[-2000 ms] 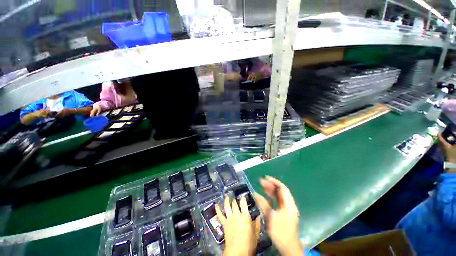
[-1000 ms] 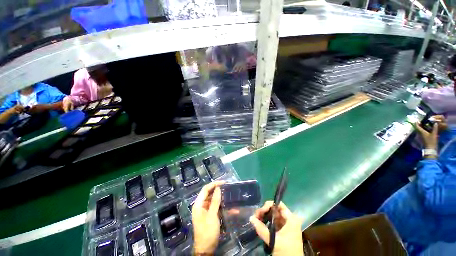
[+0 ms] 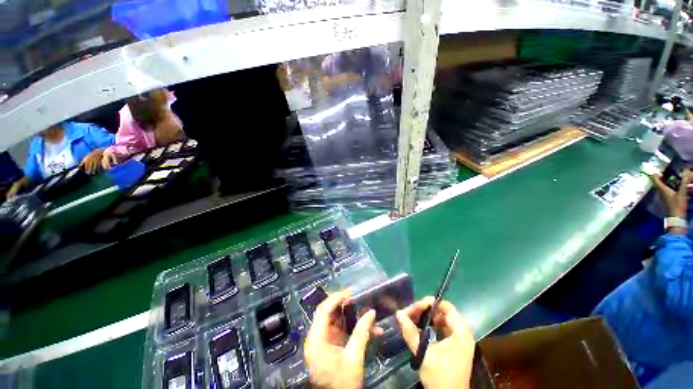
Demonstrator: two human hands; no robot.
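Observation:
My left hand (image 3: 339, 342) holds a black phone (image 3: 382, 301) by its left end, above the right part of the clear blister tray (image 3: 161, 304). My right hand (image 3: 441, 343) holds dark scissors (image 3: 447, 283), closed, with the thin tip pointing up and away. Its fingertips are at the phone's right end; whether they grip it cannot be told. Black phones lie in the tray's pockets, such as one in the back row (image 3: 222, 279). The pockets under my hands are partly hidden.
A white post (image 3: 416, 114) and shelf stand behind the tray. Stacked trays (image 3: 524, 118) lie on a brown board at the right. An open brown box (image 3: 558, 357) is at the lower right. A person in blue (image 3: 646, 296) sits at the right. A blue bin (image 3: 171, 17) is on the shelf.
Since two seconds ago, my hands have lifted a phone from the tray and scissors have appeared in my right hand. In the last second, the phone has tilted and the right fingers have moved to its end.

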